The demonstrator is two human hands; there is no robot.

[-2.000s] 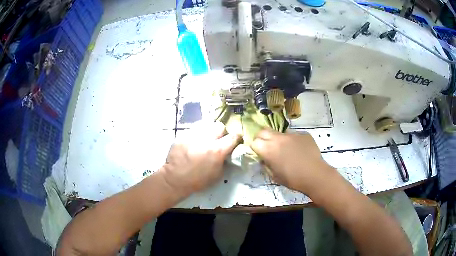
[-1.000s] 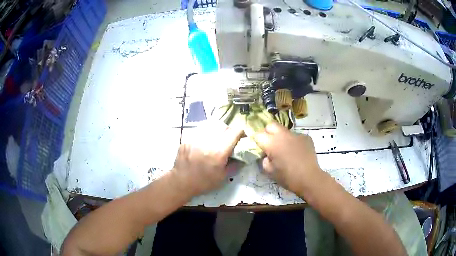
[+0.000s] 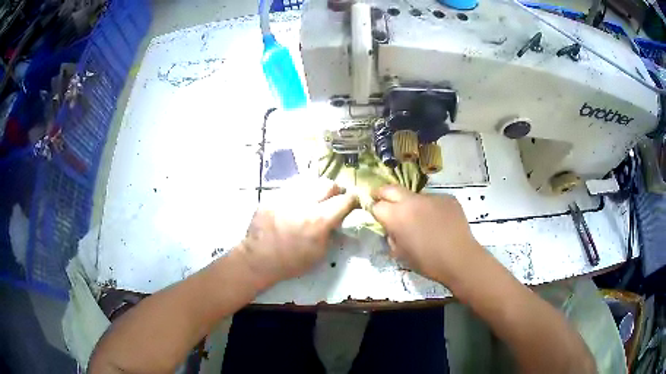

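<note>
A pale khaki-green garment piece (image 3: pixel 372 177) lies bunched in folds at the presser foot (image 3: pixel 351 155) of the off-white sewing machine head (image 3: pixel 467 62). My left hand (image 3: pixel 292 228) pinches its near edge from the left. My right hand (image 3: pixel 420 228) grips it from the right, with fingertips close to those of my left hand. A little cloth shows below and between the hands. Two brass-coloured ribbed rollers (image 3: pixel 419 152) stand right of the needle area. Glare blurs the cloth and my left hand, and the needle itself cannot be made out.
Slim dark snips (image 3: pixel 583 233) lie at the right of the white table (image 3: pixel 175 161). A bright-blue bottle-shaped attachment (image 3: pixel 285 73) hangs left of the head. Blue crates (image 3: pixel 66 168) stand at the left. Khaki-green cloth (image 3: pixel 86 307) hangs at the table's left front corner.
The hands still hold the cloth at the presser foot. The fingertips have shifted slightly, and less cloth shows between the hands than a second ago. The whole view has moved a little.
</note>
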